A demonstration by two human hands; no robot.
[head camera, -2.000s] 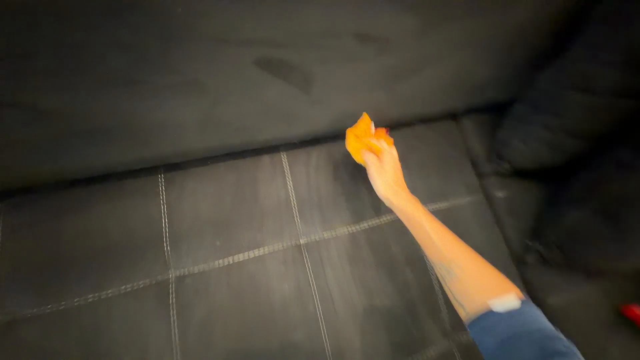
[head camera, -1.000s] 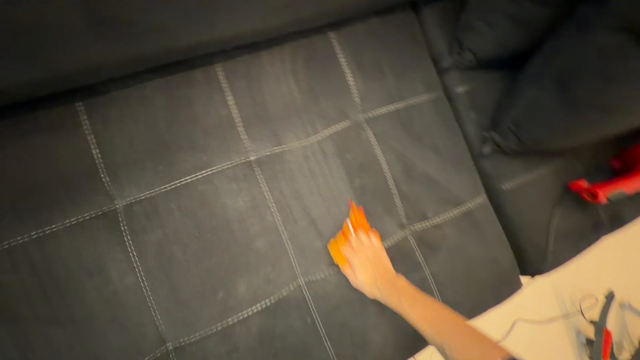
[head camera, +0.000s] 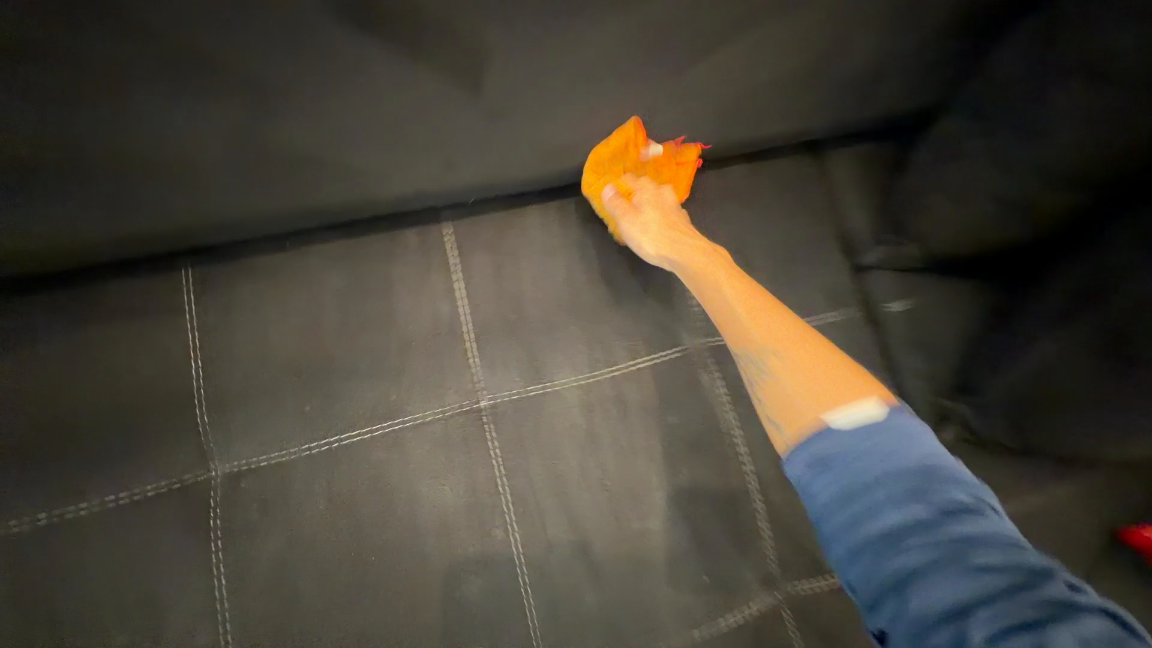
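Observation:
My right hand (head camera: 650, 216) grips an orange cloth (head camera: 621, 166) at the back of a black sofa seat cushion (head camera: 360, 360). The cloth is bunched, with a frayed reddish edge and a small white patch, and lies over the crease where the seat meets the sofa backrest (head camera: 315, 108). White double stitching divides the seat into squares. The arm reaches in from the lower right, in a blue sleeve. My left hand is out of view.
Dark cushions (head camera: 1017, 180) stand at the right end of the sofa, in shadow. Part of a red object (head camera: 1136, 540) shows at the right edge; its kind cannot be told.
From near the front of the seat one second ago, my right hand has moved with the cloth back to the crease by the backrest. The view has shifted.

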